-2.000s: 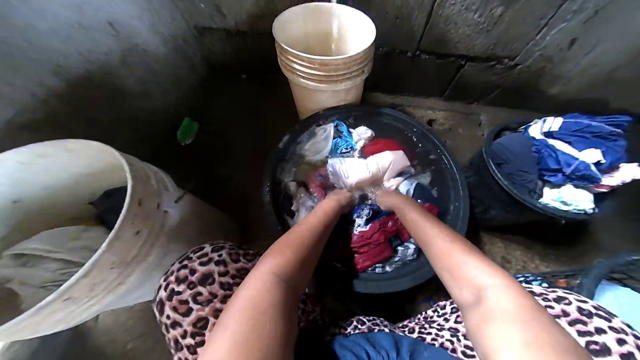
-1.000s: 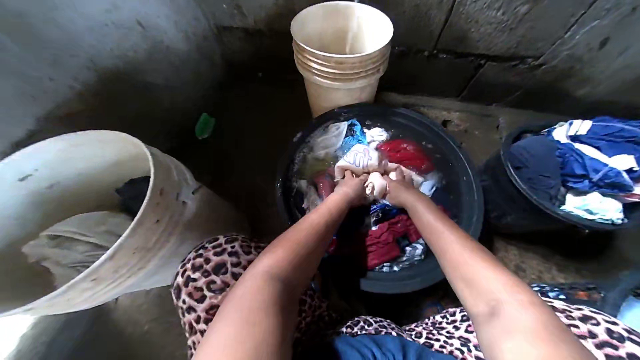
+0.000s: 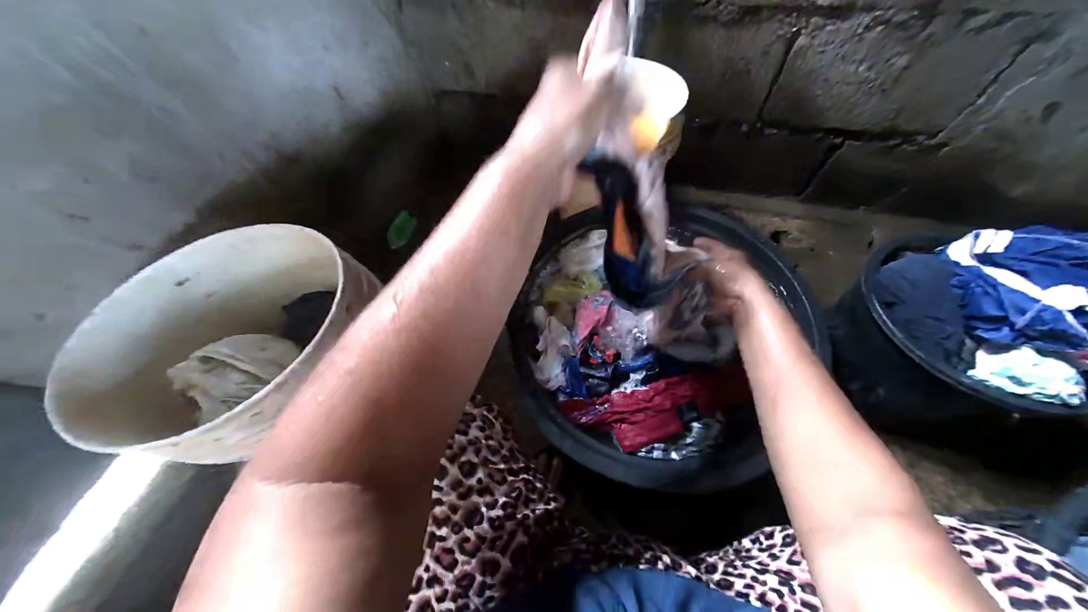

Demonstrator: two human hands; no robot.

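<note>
My left hand (image 3: 586, 106), blurred by motion, is raised above the far rim of a black plastic tub (image 3: 671, 480) and grips a wet garment (image 3: 629, 229), dark with an orange patch and a pale part, which hangs down into the tub. Low over the tub's right side, my right hand (image 3: 722, 276) has its fingers at wet, pale cloth (image 3: 693, 319); whether it grips is hard to tell. Soaked clothes fill the tub, among them a dark red garment (image 3: 654, 408) and a pink cloth (image 3: 593, 314).
Behind the tub, stacked cream buckets (image 3: 667, 89) stand by a concrete block wall (image 3: 858, 93), under a thin stream of water. A large whitish bucket (image 3: 204, 246) holding cloth lies tilted at left. At right, a black bucket (image 3: 875, 319) is heaped with blue and white clothes (image 3: 1020, 276).
Both hands were together on a pale cloth over the tub. The left has risen toward the stacked buckets with a garment; the right has moved apart from it. The view has shifted.
</note>
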